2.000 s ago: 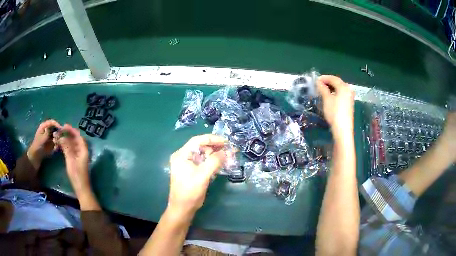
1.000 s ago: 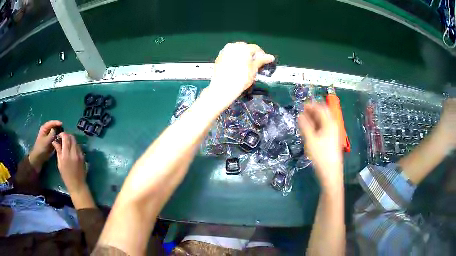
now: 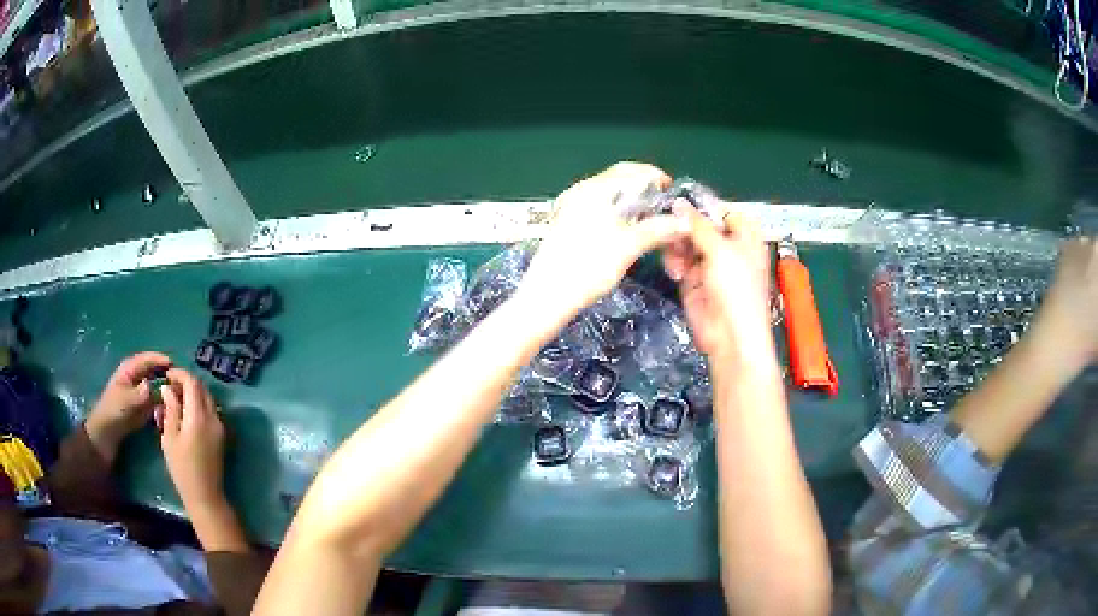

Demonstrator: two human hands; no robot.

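Observation:
My left hand (image 3: 608, 235) and my right hand (image 3: 720, 265) meet at the far side of the heap, near the white rail. Between their fingertips they hold a crinkled clear poly bag (image 3: 689, 193); a dark part seems to be in or beside it, partly hidden by the fingers. Below lies the heap of bagged parts (image 3: 626, 343), with black plastic housings (image 3: 595, 383) showing at its near edge. One housing (image 3: 550, 444) lies a little apart at the near left. An orange-red utility knife (image 3: 804, 325) lies right of the heap.
A neighbour's hands (image 3: 163, 403) are at left, near a pile of bare black parts (image 3: 238, 331). At right are a clear blister tray (image 3: 951, 319) and a plaid-sleeved arm (image 3: 921, 481). The white metal rail (image 3: 409, 229) and upright (image 3: 181, 144) border the dark green belt (image 3: 482, 108).
My left hand moved from the heap up to the rail. My right hand moved in beside it and both now hold a bag. The knife, hidden at first, now shows fully.

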